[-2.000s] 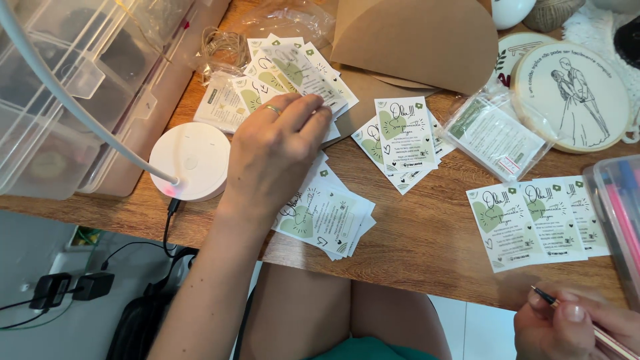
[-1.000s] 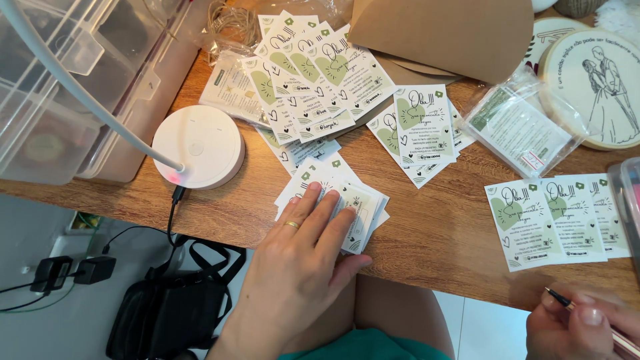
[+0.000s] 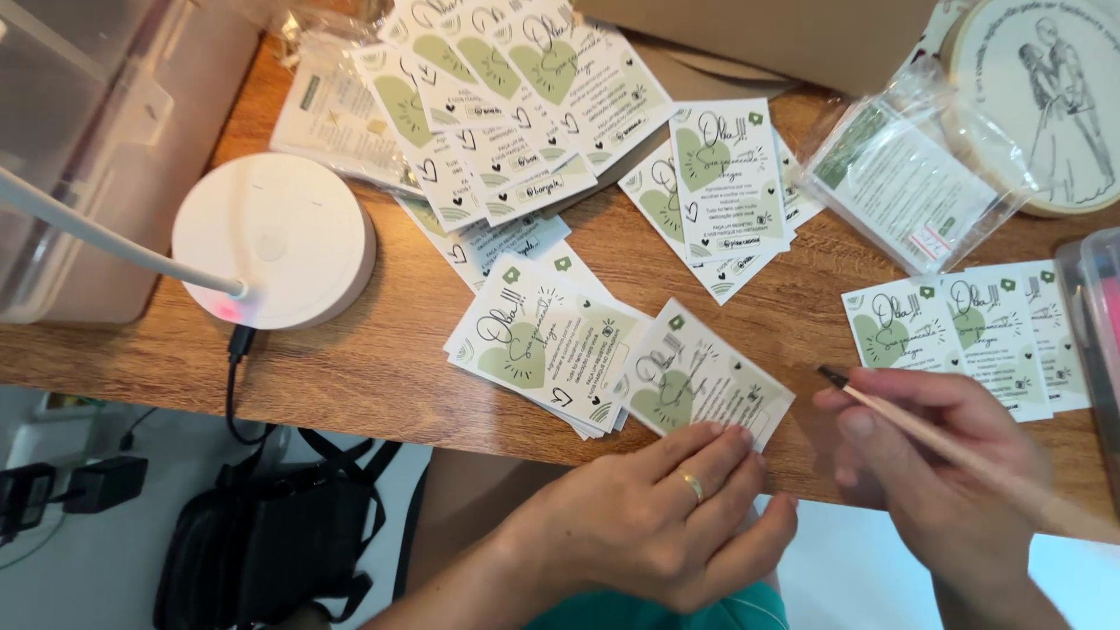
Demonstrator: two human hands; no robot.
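My left hand (image 3: 682, 516), a ring on one finger, has its fingertips on the lower edge of a printed card (image 3: 700, 381) near the table's front edge. Left of that card lies a stack of similar cards (image 3: 547, 341), touching it. My right hand (image 3: 945, 455) holds a slim pen (image 3: 927, 429), its dark tip pointing up and left, just right of the card. More green-and-white cards form a fanned pile (image 3: 525, 96) at the top, a smaller pile (image 3: 726, 184) at centre right and an overlapping row (image 3: 954, 341) at the right.
A white round lamp base (image 3: 276, 236) with a cable stands at left beside clear plastic drawers (image 3: 114, 131). At the top are a kraft paper envelope (image 3: 761, 35) and an embroidery hoop (image 3: 1041, 105), with bagged cards (image 3: 906, 184) below. A clear box (image 3: 1089, 297) borders the right.
My left hand has gone from the fanned pile to the near stack, then right with a card. The pen has moved up and left, close to that card.
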